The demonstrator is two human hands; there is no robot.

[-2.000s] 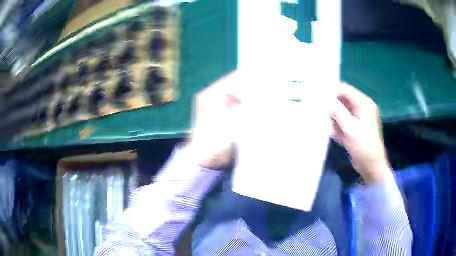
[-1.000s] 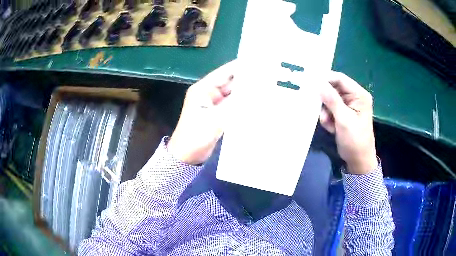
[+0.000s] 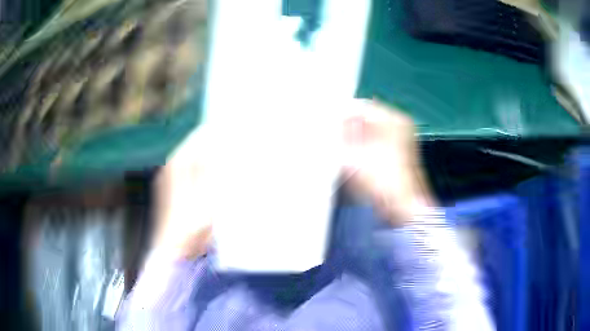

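The white die-cut card is held upright in front of me, long side pointing away, with a shaped cutout near its far end. My left hand grips its left edge and my right hand grips its right edge. Both hands are blurred, and the fingers of my left hand barely show against the bright card. The two small slots cannot be made out. The card's far end is cut off by the top of the picture.
Blurred black moulded parts lie in rows on brown sheet on the green bench at left. A black tray lies at the far right. Below the bench are an open carton of clear plastic at left and a blue crate at right.
The camera view has shifted and blurred. The card and both hands appear further left in the picture, and more of the bench's right side shows. Both hands still hold the card.
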